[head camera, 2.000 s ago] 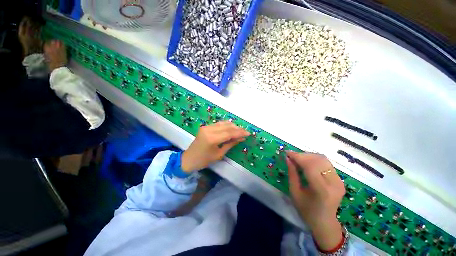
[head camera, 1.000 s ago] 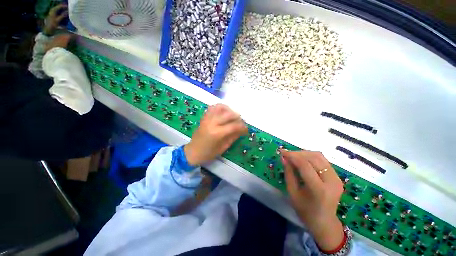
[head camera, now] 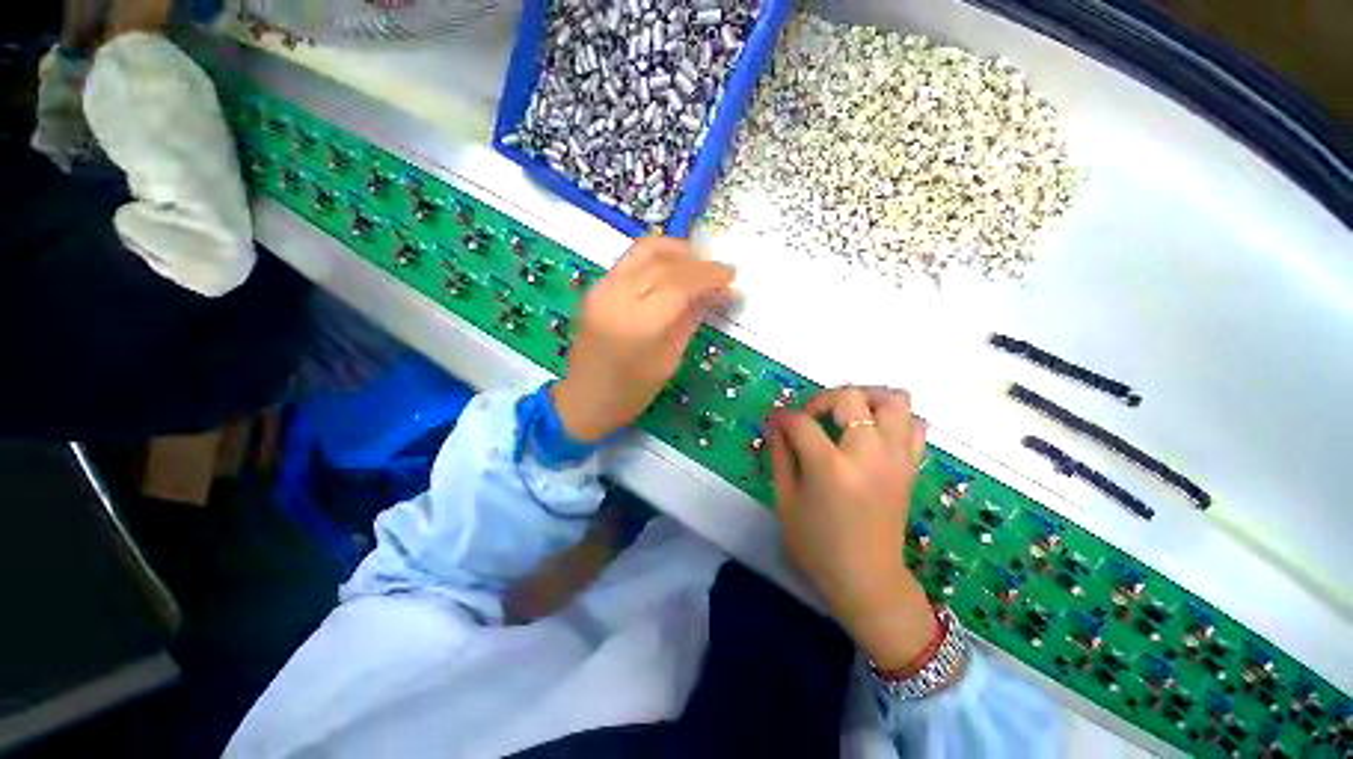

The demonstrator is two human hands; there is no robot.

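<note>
A long green circuit board strip (head camera: 1039, 571), crowded with small parts, runs diagonally across the view. My left hand (head camera: 638, 329), with a blue wrist band, is over the board's far edge, fingertips bent together near the bin's lower corner. Whether it holds a small part cannot be seen. My right hand (head camera: 849, 489), with a ring and a red and beaded bracelet, is over the board to the right, thumb and fingers bent down at its parts. Its fingertips hide whatever lies between them. A blue bin (head camera: 594, 205) holds silver-grey capacitors (head camera: 638, 97).
A pile of cream-white pieces (head camera: 920, 156) lies right of the bin. Three thin black strips (head camera: 1105, 442) lie on the white bench (head camera: 1187, 282). A white fan (head camera: 371, 18) is cut off at the top. A neighbouring worker's white sleeve (head camera: 178, 163) is at upper left.
My left hand has moved up toward the bin's lower corner. My right hand has moved left along the board. The neighbour's sleeve has moved up, and the view has shifted slightly.
</note>
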